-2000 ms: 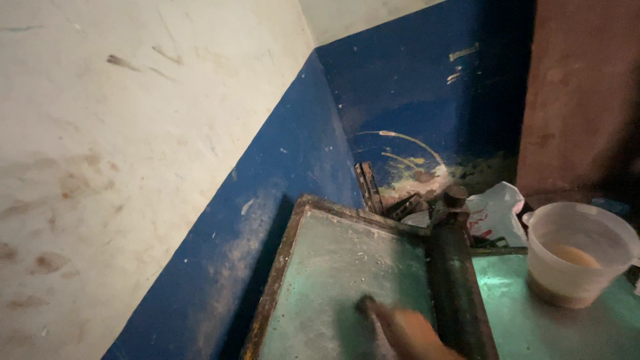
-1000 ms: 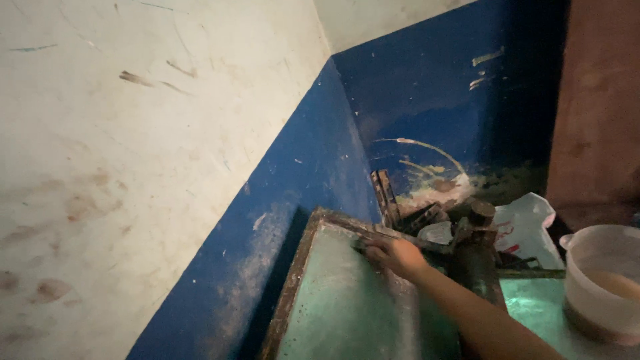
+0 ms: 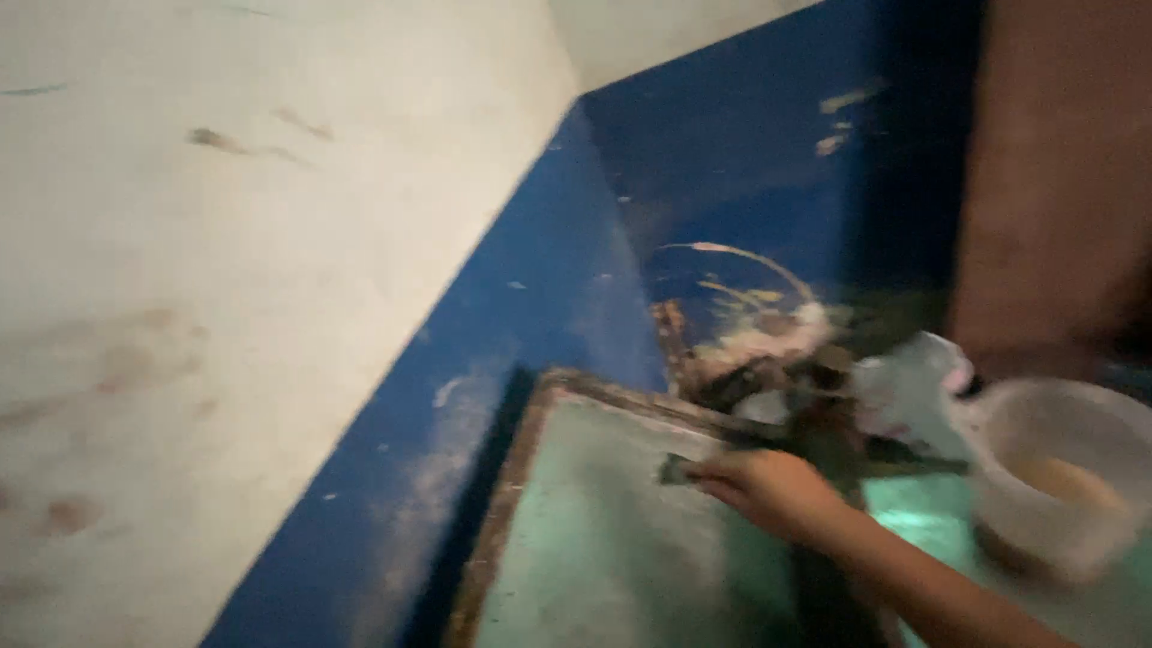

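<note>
My right hand [image 3: 765,490] reaches in from the lower right with a small dark object [image 3: 675,470] pinched at its fingertips; blur hides what it is. The object is over or against the pale green panel [image 3: 594,522], near its upper end. A worn, brownish frame [image 3: 508,495] borders this panel along its left and top sides. My left hand is out of view.
Right of my forearm, a translucent plastic tub [image 3: 1062,540] with brownish contents stands on a shiny green surface [image 3: 918,513]. A crumpled white plastic bag [image 3: 913,391] lies behind it. Dark clutter [image 3: 756,382] sits beyond the frame. The blue wall [image 3: 504,297] rises along the left.
My right hand was low on the panel two seconds ago, then at its top edge one second ago. It is now slightly below that edge, with the small dark object at its fingertips.
</note>
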